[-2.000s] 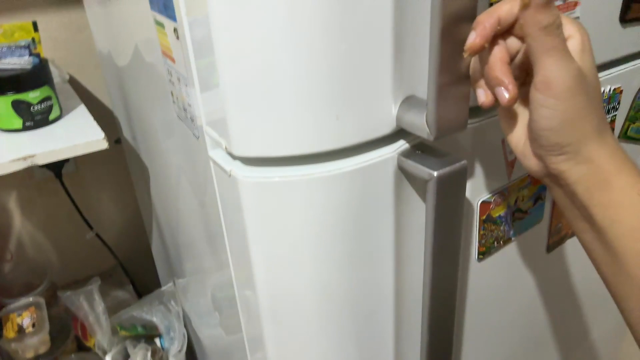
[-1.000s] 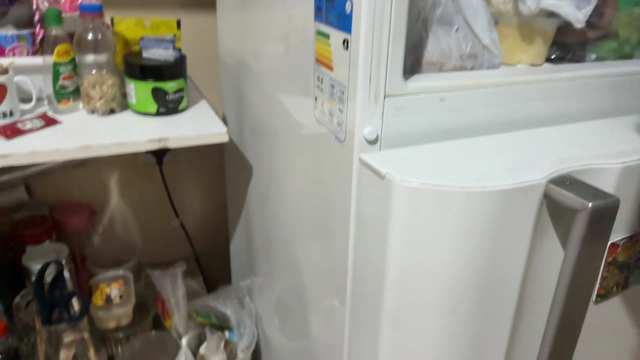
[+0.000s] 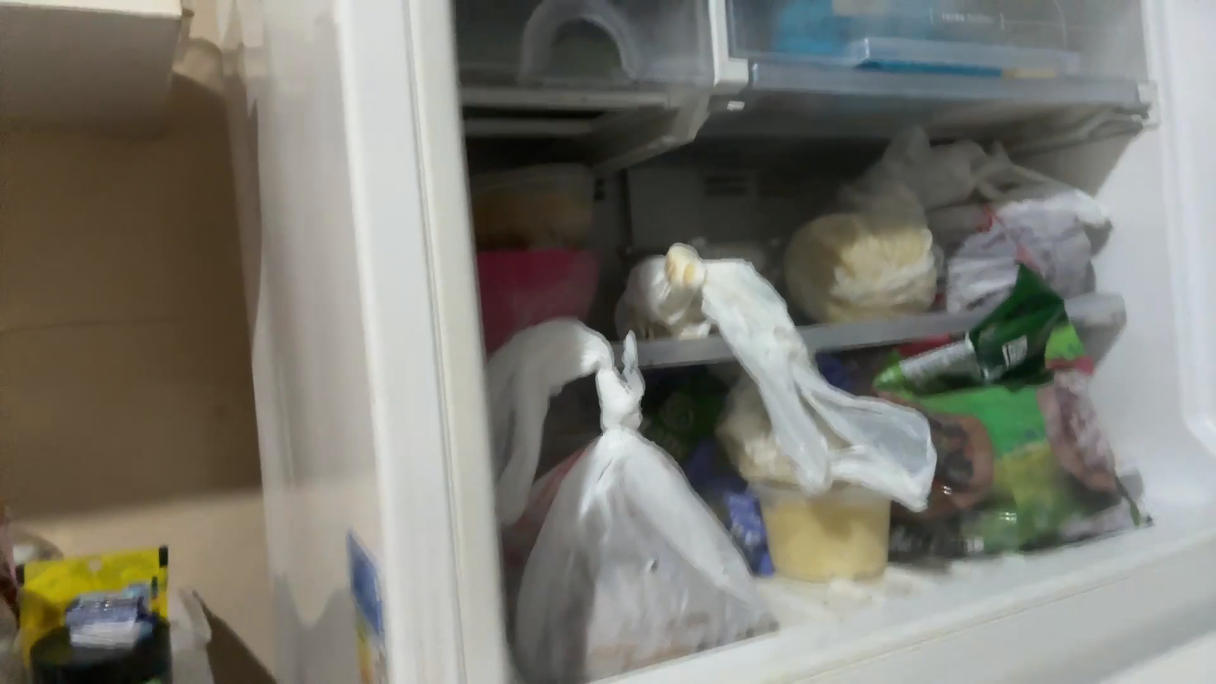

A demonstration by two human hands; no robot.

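Note:
Neither of my hands shows in the head view. Before me is the inside of a freezer compartment. A knotted white plastic bag (image 3: 636, 551) stands at the front left of its floor. To its right is a clear plastic tub (image 3: 826, 532) with yellowish contents, and the loose end of another plastic bag (image 3: 807, 399) hangs over it. A green food package (image 3: 1026, 446) lies at the right. On the wire or plastic shelf (image 3: 883, 332) rest a bag with pale yellow contents (image 3: 860, 266) and a whitish wrapped bundle (image 3: 1031, 247). A pink container (image 3: 537, 290) is at the left.
Clear drawers (image 3: 940, 81) hang at the top of the compartment, with something blue inside the right one. The freezer's side wall (image 3: 313, 332) rises at left. Beyond it, at the lower left, are a yellow packet (image 3: 90, 575) and a black-lidded jar (image 3: 100, 655).
The upper door was closed two seconds ago and the compartment is now open. The hand seen near the door handles has left the view. The view has moved up to the freezer's inside.

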